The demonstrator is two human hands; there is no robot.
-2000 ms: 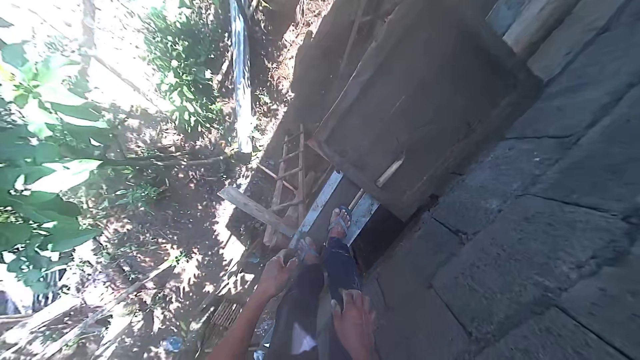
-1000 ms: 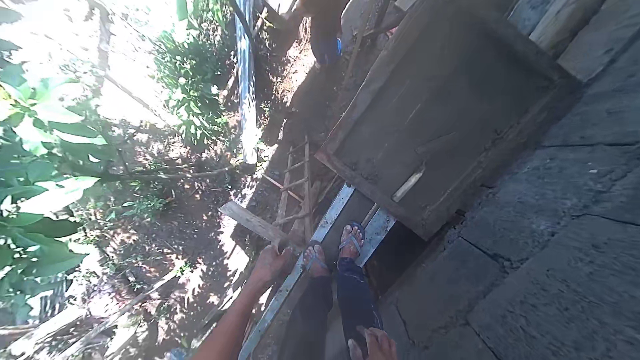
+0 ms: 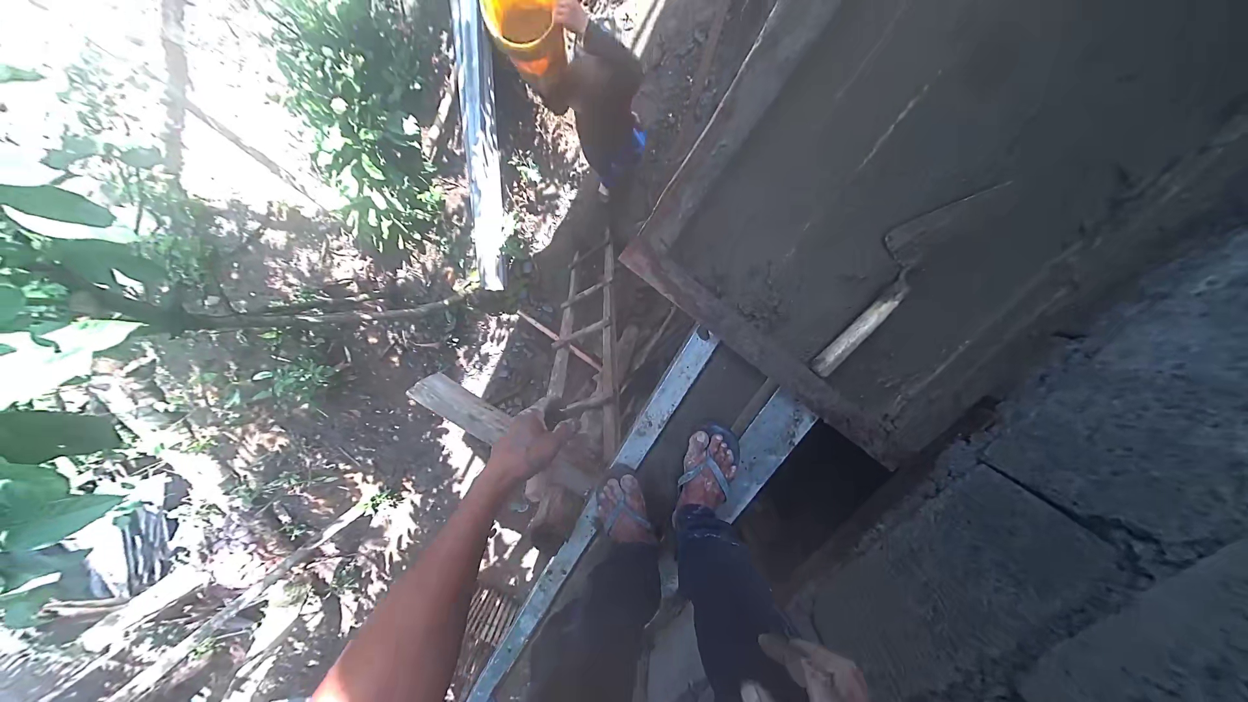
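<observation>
My left hand reaches forward beside my feet, near the end of a wooden plank; its fingers are partly curled and its grip is unclear. Low in the view, my right hand is beside my right trouser leg, its fingers blurred. My feet, in flip-flops, stand between and on metal-edged beams. Ahead on the right lies a wood-framed tray of wet mortar, with a trowel-like tool whose pale wooden handle rests at its near edge.
A wooden ladder leans below, ahead of my feet. Farther down, a person carries a yellow bucket. A concrete block wall runs along the right. A dark gap lies beside the beam. Leafy plants and a long metal sheet are at left.
The person below has come into fuller view, with a yellow bucket raised. My left hand has moved forward from near my knees, and my right hand has dropped lower in the view.
</observation>
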